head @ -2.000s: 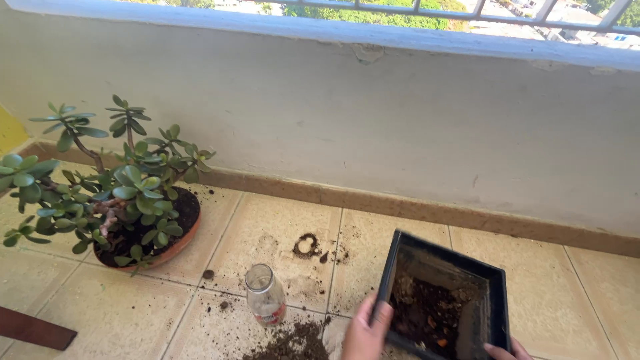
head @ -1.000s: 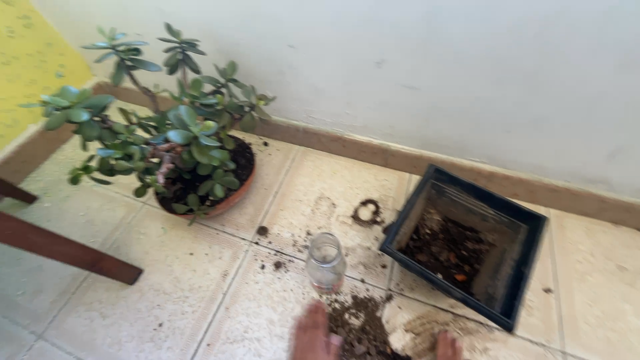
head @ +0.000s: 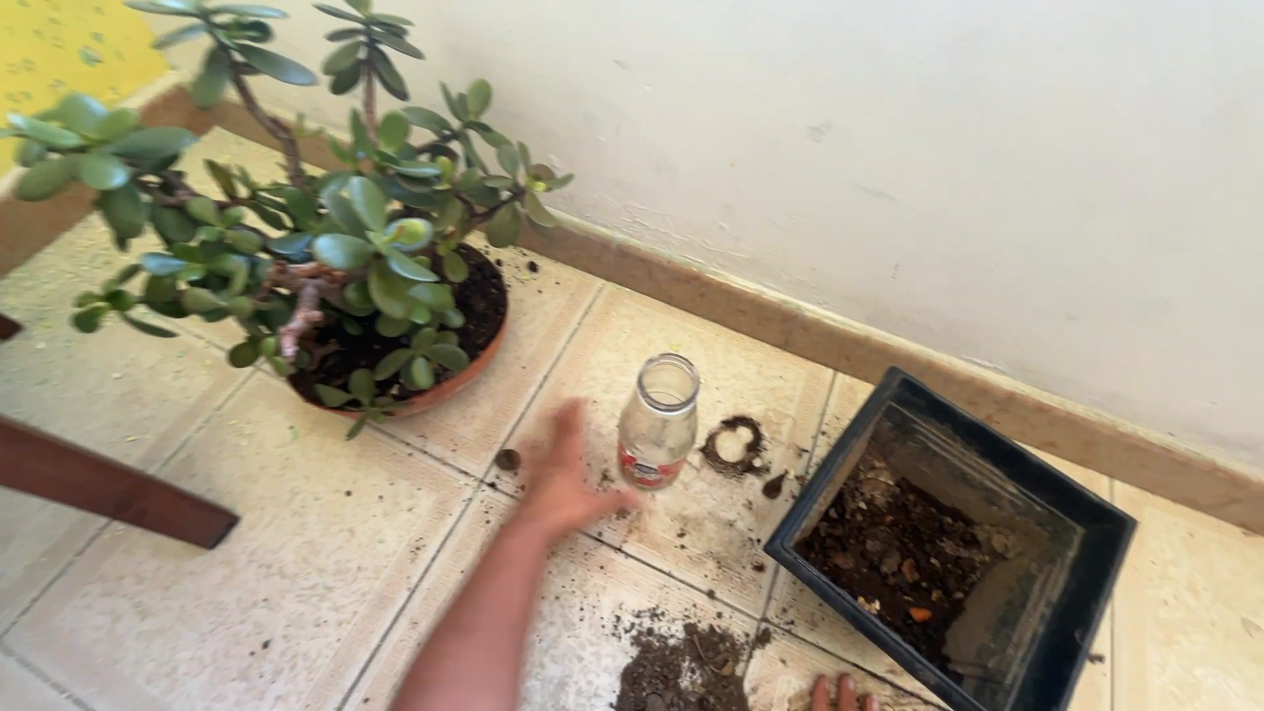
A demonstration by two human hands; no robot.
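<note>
My left hand [head: 565,484], blurred, is spread just left of a clear glass bottle [head: 660,425] with a red label; it holds nothing. Only the fingertips of my right hand [head: 844,694] show at the bottom edge, by the spilled soil and below the planter; the rest is out of frame. A square black planter [head: 829,513] with dark soil [head: 904,558] in it stands on the tiles at the right. A heap of loose soil [head: 686,667] lies between my hands. A jade plant [head: 370,247] grows in a round terracotta-coloured bowl [head: 459,380] at the upper left.
A dark wooden furniture leg [head: 118,484] juts in from the left. A white wall [head: 889,178] with a brown skirting [head: 731,296] runs behind. A ring of soil [head: 733,444] lies between bottle and planter, with crumbs scattered over the tiles [head: 296,553].
Two seconds ago both my hands were at the planter; they have let go of it. My left hand has since moved up beside the bottle. The view has shifted down and left.
</note>
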